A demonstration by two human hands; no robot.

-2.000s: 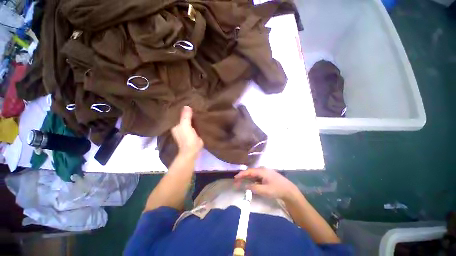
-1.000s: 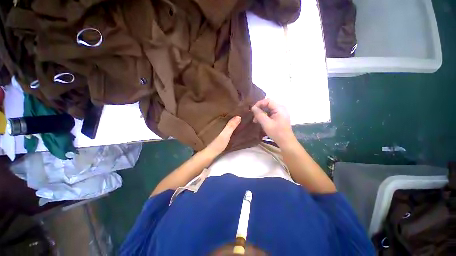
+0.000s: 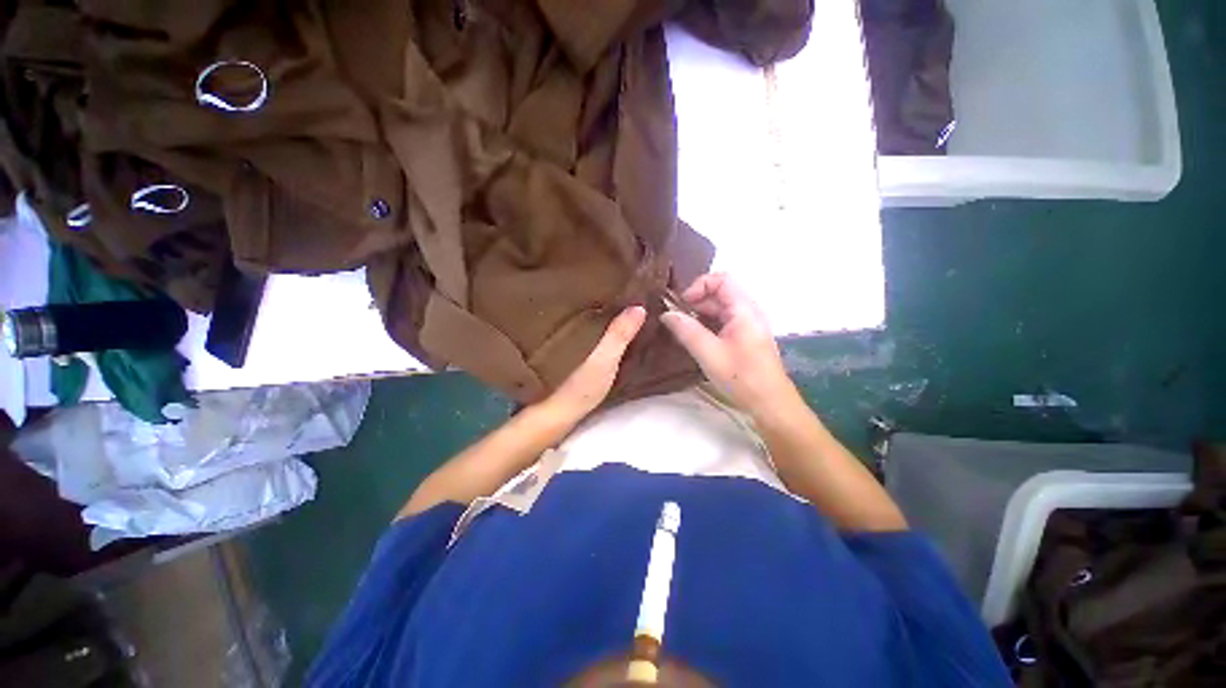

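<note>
A brown garment (image 3: 524, 255) lies over the front edge of the white table, part of a larger brown heap that reaches up and left. My left hand (image 3: 598, 370) holds a fold of it near the table's front edge, thumb on top. My right hand (image 3: 733, 343) is just to the right, thumb and fingers closed at the same part of the cloth. A small thin thing shows at its fingertips; I cannot tell whether it is a tool or an edge of cloth. A dark round snap (image 3: 379, 208) and white loops (image 3: 233, 86) show on the heap.
A black bottle (image 3: 101, 328) lies on green cloth (image 3: 141, 380) at the left, beside a dark phone (image 3: 235, 317). White plastic sheeting (image 3: 202, 464) is below. A white tub (image 3: 1029, 179) stands upper right, another (image 3: 1022, 531) lower right, both holding brown garments. A cigarette (image 3: 656, 585) shows at bottom centre.
The view has dropped and shifted right since the oldest frame. My right hand has come up from beside the apron to the cloth. My left hand has moved to the garment's near edge.
</note>
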